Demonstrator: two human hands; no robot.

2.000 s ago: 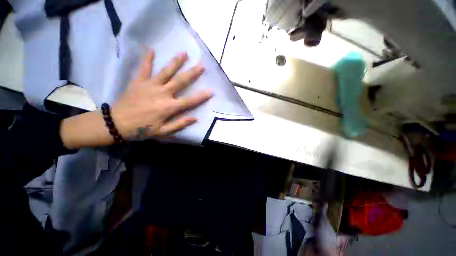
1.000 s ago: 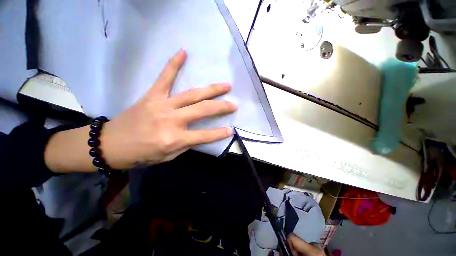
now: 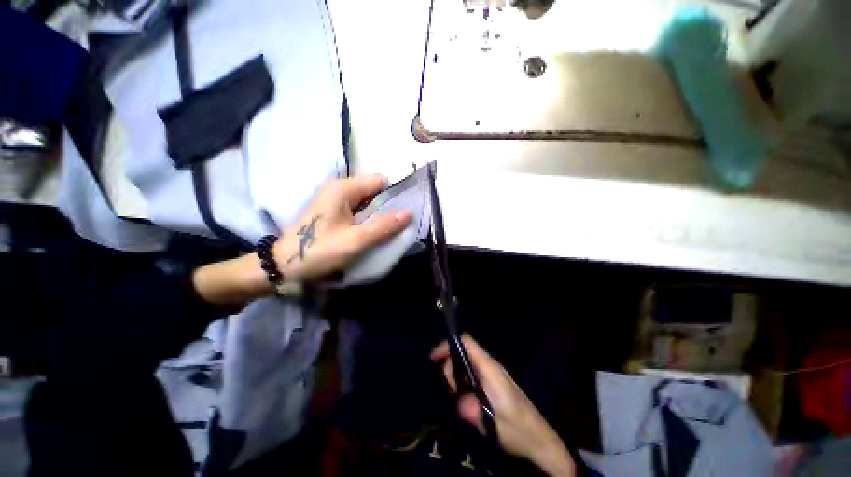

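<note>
A pale grey-white garment panel (image 3: 299,121) with black strips lies on the machine table at the left. A black fabric piece (image 3: 219,112) lies on it. My left hand (image 3: 327,233), with a dark bead bracelet, grips the panel's corner between thumb and fingers near the table's front edge. My right hand (image 3: 499,396) holds long black fabric shears (image 3: 446,279) by the handles, below the table edge. The blades point up along the right edge of the held corner. Whether the blades are open is hard to tell.
The white machine table (image 3: 578,205) runs across the view. The needle plate area (image 3: 534,67) is at the top. A teal cloth-like bundle (image 3: 714,98) lies at the right. Cut panels (image 3: 690,424) and a red item (image 3: 829,387) are below the table at the lower right.
My left hand has gone from lying flat on the panel to gripping its corner. My right hand and the shears have come further into view. The view has shifted, showing the black piece on the panel.
</note>
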